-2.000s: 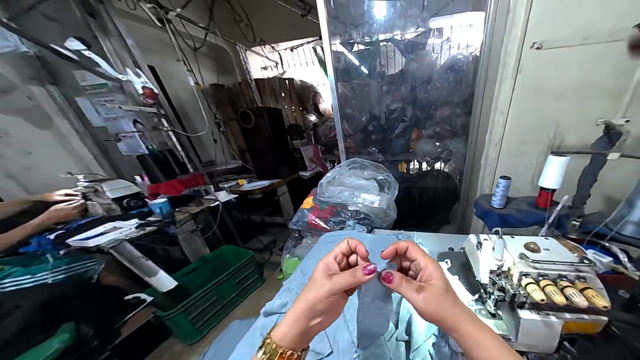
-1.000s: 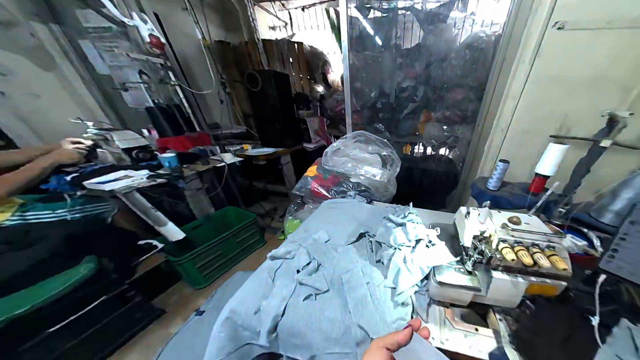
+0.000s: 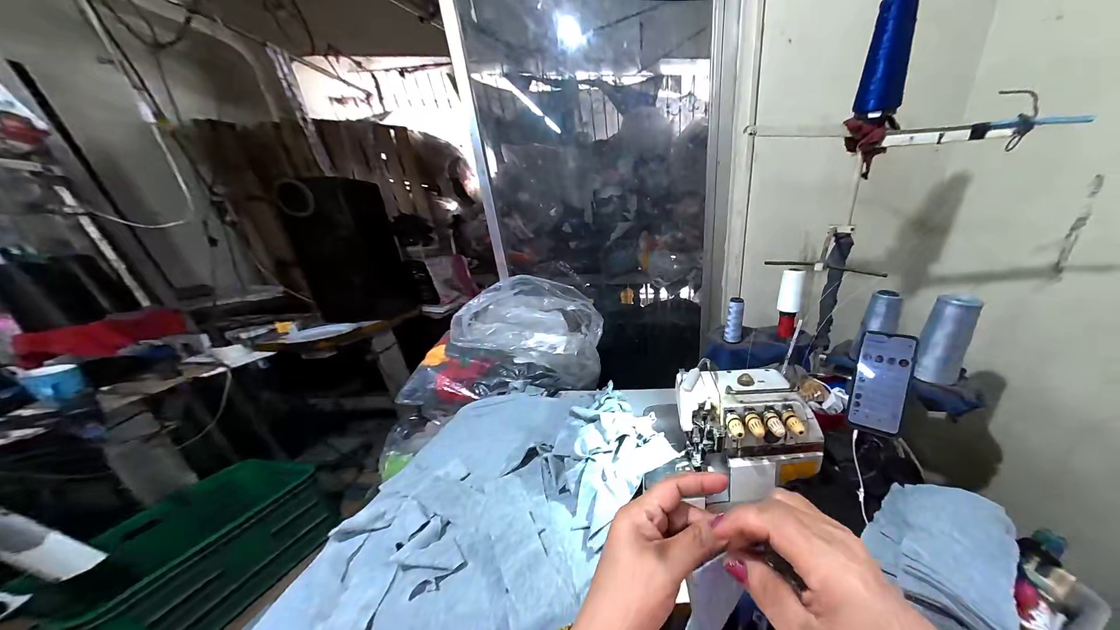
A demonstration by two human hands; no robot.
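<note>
My left hand [image 3: 652, 551] and my right hand [image 3: 809, 560] meet in front of the overlock sewing machine [image 3: 757, 407], fingertips pinched together. A strip of grey-blue fabric [image 3: 716, 595] hangs below them, partly hidden by the fingers; which hand grips it is hard to tell. Left of my hands, light blue cut fabric pieces [image 3: 490, 516] are spread over the table, with a heap of paler scraps [image 3: 617, 446] beside the machine. A stack of blue fabric pieces [image 3: 945, 542] lies to the right of my right hand.
A green plastic crate [image 3: 192, 542] stands at the lower left. Clear plastic bags [image 3: 525, 332] bulge behind the table. A phone [image 3: 882, 383] with a lit screen stands right of the machine, near thread cones [image 3: 949, 337]. A blue thread cone [image 3: 885, 57] sits high on a stand.
The view has swung to the right. One second ago only one hand showed at the bottom edge; now both are together before the machine, with a fabric strip below them.
</note>
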